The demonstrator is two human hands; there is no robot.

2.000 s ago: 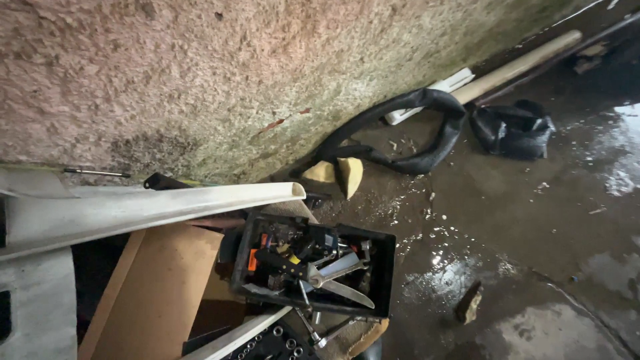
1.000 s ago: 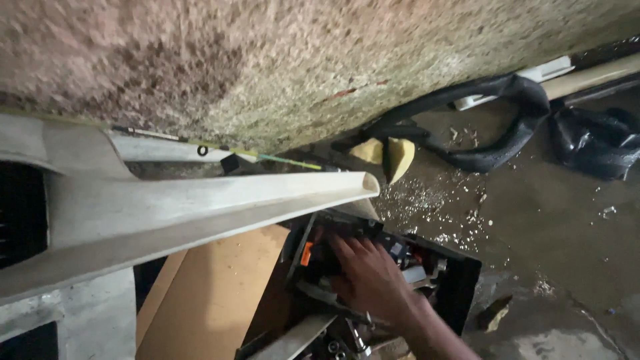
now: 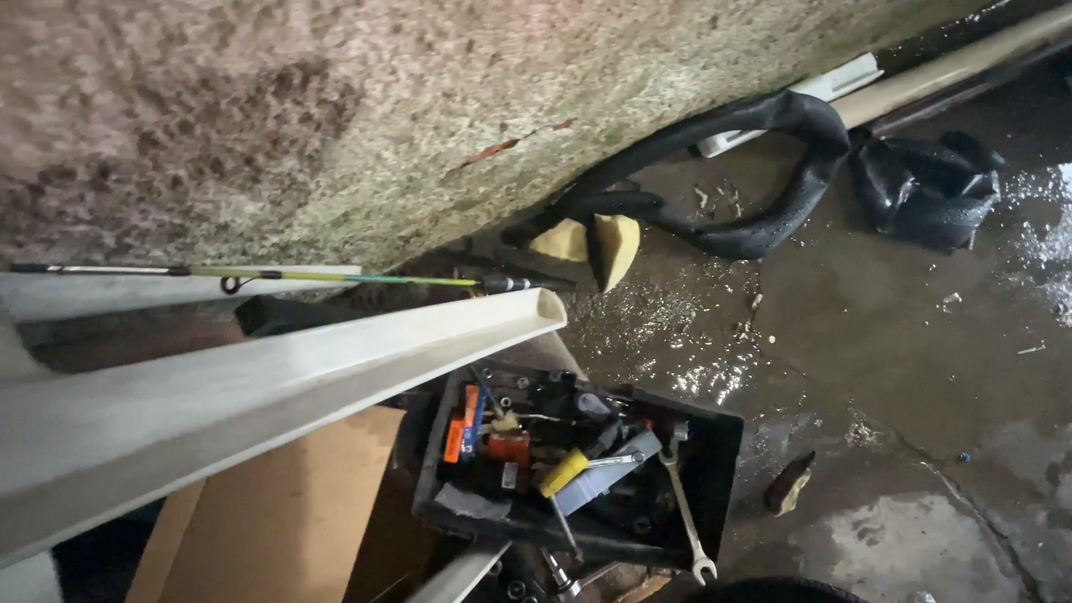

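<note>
Neither of my hands shows in the head view at this moment. A black plastic toolbox tray (image 3: pixel 729 469) full of mixed tools stands at the lower middle. A combination wrench (image 3: pixel 685 507) leans over its right part, with its open end past the front rim. A yellow-handled screwdriver (image 3: pixel 565 473) lies in the tray beside a pale translucent plastic piece (image 3: pixel 610 473). Orange and blue packets (image 3: pixel 462 425) stand at the left inside it. Below the tray, partly hidden, lie a chrome socket tool (image 3: pixel 559 576) and sockets.
A long white molded panel (image 3: pixel 276 377) reaches in from the left above a cardboard box (image 3: pixel 276 511). Behind it lies a fishing rod (image 3: pixel 352 275). A black rubber tube (image 3: pixel 804 193), yellow foam-like chunks (image 3: pixel 618 247) and a black plastic bag (image 3: pixel 925 193) lie on the wet floor by the rough wall.
A hand that was reaching into the tray one second ago has left the view. The knife-like tool seen on top two seconds ago no longer shows there; the yellow-handled screwdriver and wrench now show plainly.
</note>
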